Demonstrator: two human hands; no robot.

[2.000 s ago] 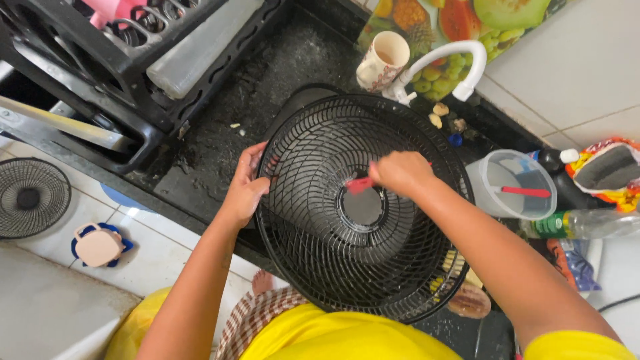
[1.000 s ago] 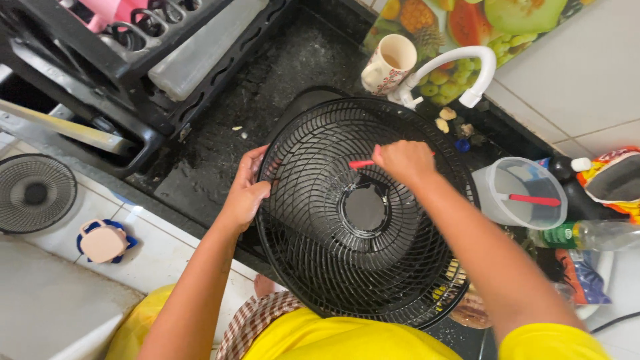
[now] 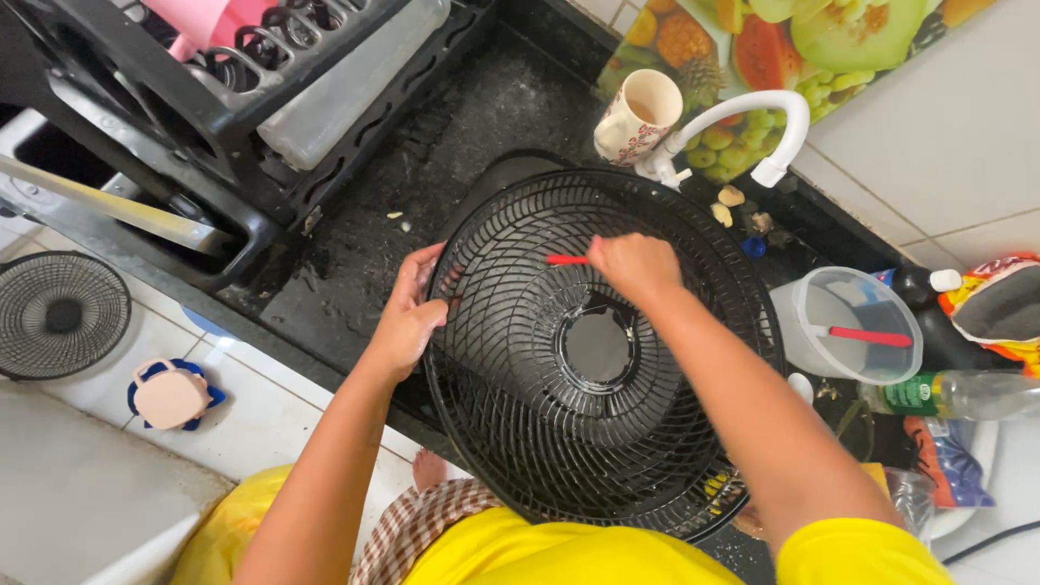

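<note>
A round black fan grille (image 3: 520,390) lies wet across the sink area, its solid round hub near the middle. My left hand (image 3: 414,317) grips the grille's left rim, thumb on the inside. Over the upper part of the grille, my right hand (image 3: 635,264) is closed around a thin red handle (image 3: 567,259); the tool's working end is not clearly visible. To the right, a clear plastic tub (image 3: 861,309) holds another red-handled utensil (image 3: 869,335).
A white faucet (image 3: 780,106) and a patterned mug (image 3: 638,118) stand behind the grille. At the upper left is a black dish rack (image 3: 325,187). Bottles, including a green-labelled one (image 3: 910,396), lie at the right. A second fan grille (image 3: 61,313) rests at far left.
My right hand has moved from beside the hub up to the upper part of the grille, with the red handle still in it. My left hand keeps its hold on the rim.
</note>
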